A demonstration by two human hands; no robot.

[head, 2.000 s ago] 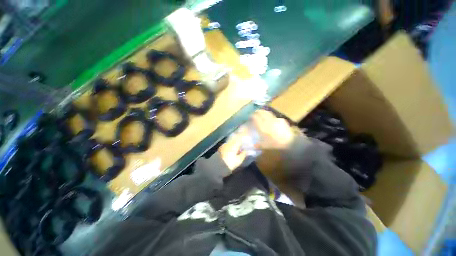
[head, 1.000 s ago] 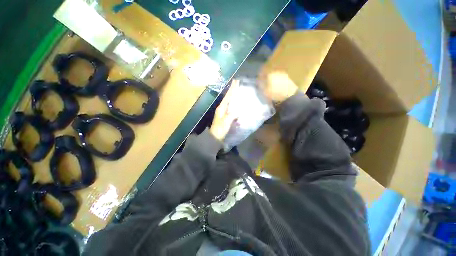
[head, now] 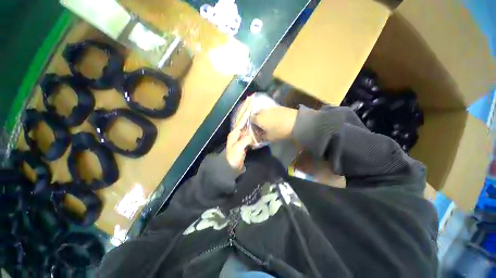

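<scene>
A crinkled whitish plastic bag (head: 258, 101) is between my hands, close to my body at the bench edge. My left hand (head: 238, 142) holds its left side. My right hand (head: 274, 124) is at its right side, with the fingers in or behind the bag and partly hidden. What the bag holds cannot be made out. Several black open frames (head: 153, 93) lie in two rows on the tan cardboard sheet (head: 182, 130). Several white rings (head: 255, 25) lie loose on the dark green surface, partly in glare.
An open brown carton (head: 438, 146) with black parts (head: 396, 117) inside stands at the right, one flap reaching toward the bench. A whitish block (head: 146, 37) sits on the mat's far end. More black parts lie at lower left.
The bag looked spread out a second ago and is now more bunched. My right hand has moved down and left onto it. The view has shifted slightly.
</scene>
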